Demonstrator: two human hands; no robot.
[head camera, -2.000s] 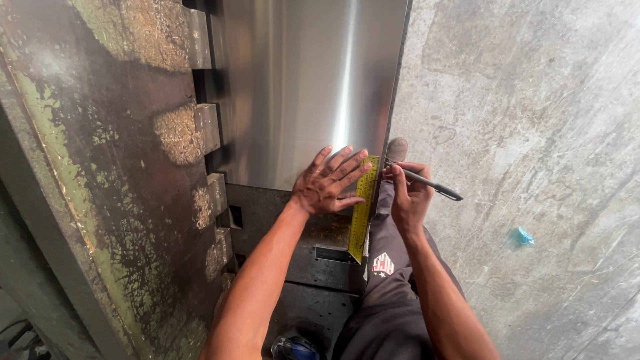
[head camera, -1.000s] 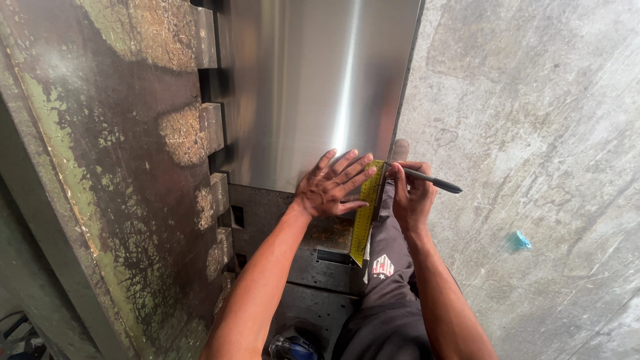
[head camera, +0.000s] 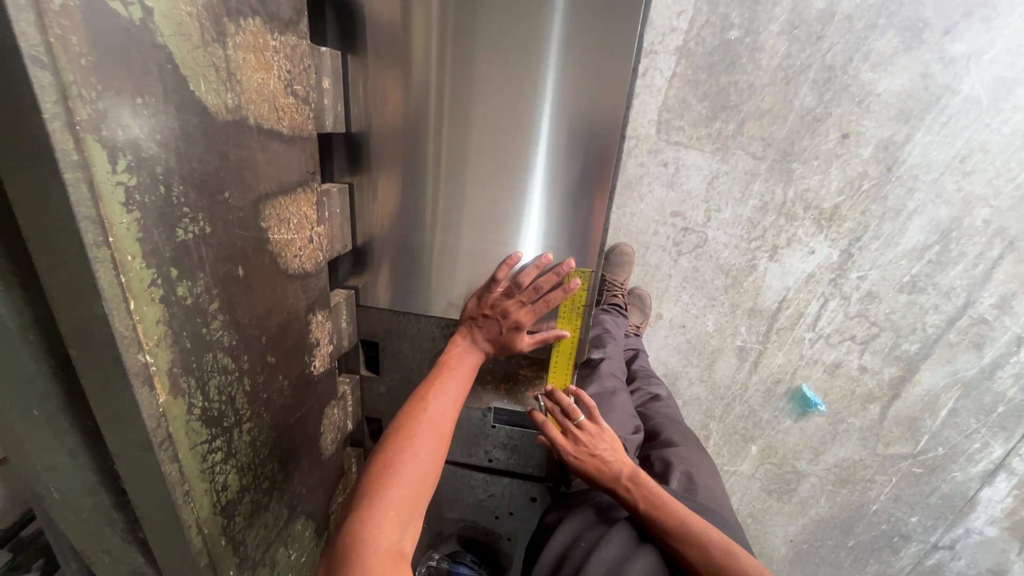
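Note:
A shiny metal sheet (head camera: 480, 160) lies on the dark machine bed, its near edge below my left hand (head camera: 520, 308). That hand is spread flat, palm down, over the sheet's near right corner, with fingertips and thumb on a yellow ruler (head camera: 566, 340). The ruler lies along the sheet's right edge and reaches past its near edge. At the ruler's near end, my right hand (head camera: 582, 436) has its fingers closed on the ruler and on a pen (head camera: 542, 405), of which only the tip end shows. A ring is on one finger of that hand.
Worn metal machine blocks (head camera: 336, 220) line the sheet's left side, beside a large machine panel (head camera: 200, 240) with peeling green paint. On the right is a concrete floor (head camera: 800, 200) with a blue scrap (head camera: 810, 398). My boots (head camera: 618, 272) stand beside the sheet's right edge.
My right hand has moved from the sheet's right edge down to the ruler's near end, the pen still in it. My left hand stays spread at the corner. Both boots now show.

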